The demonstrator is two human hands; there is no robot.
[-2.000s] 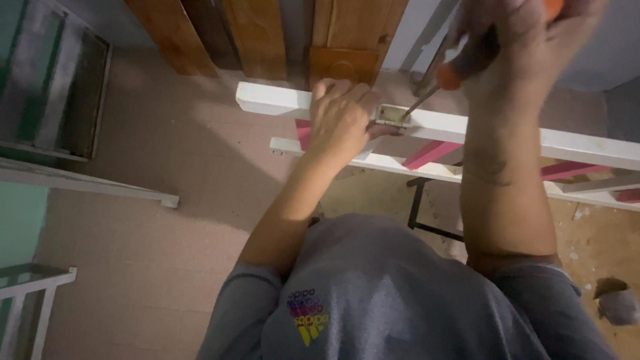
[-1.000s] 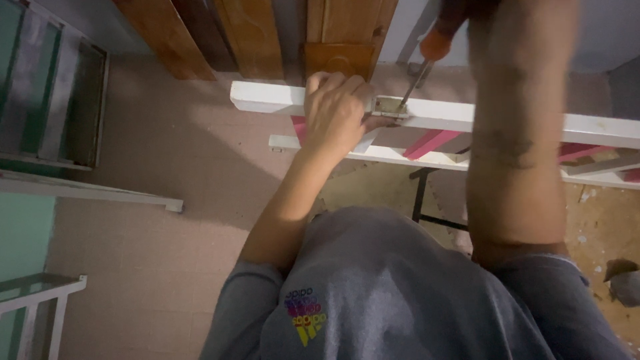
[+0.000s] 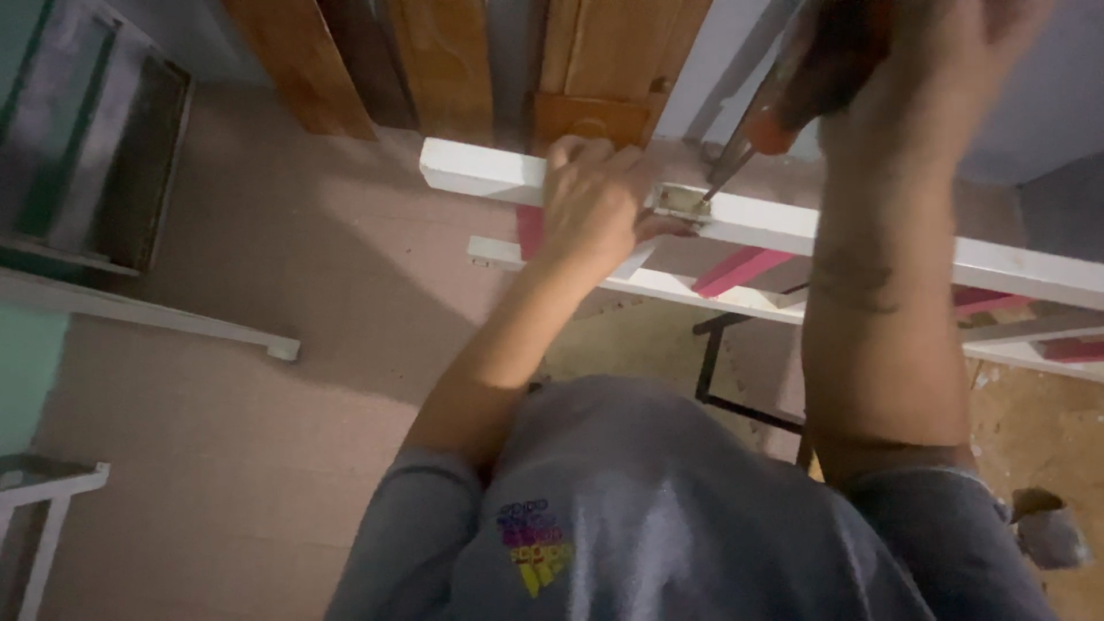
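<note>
A white-painted wooden frame point(image 3: 763, 222) with pink slats point(image 3: 742, 269) runs across the view. In its upper bar is a small rectangular recess point(image 3: 681, 201) with rough, bare edges. Just left of that recess, my left hand point(image 3: 599, 194) grips the bar, thumb on the near side. My right hand point(image 3: 927, 78), blurred at the upper right, is closed round the dark and orange handle of a screwdriver or chisel point(image 3: 772, 129). The thin metal shaft slants down to the recess's right end, where its tip rests at the edge. The exact tip shape cannot be told.
Brown wooden boards point(image 3: 444, 69) and a wooden panel point(image 3: 595, 52) lean beyond the bar. A dark metal stand point(image 3: 750, 412) is under the frame. White metal framing point(image 3: 172, 317) stands at the left. A grey object point(image 3: 1050, 530) lies at the lower right on a tan surface.
Against the earlier frames, my right hand and the tool have shifted about over the recess, the shaft's tilt varying. My left hand stays on the bar beside it.
</note>
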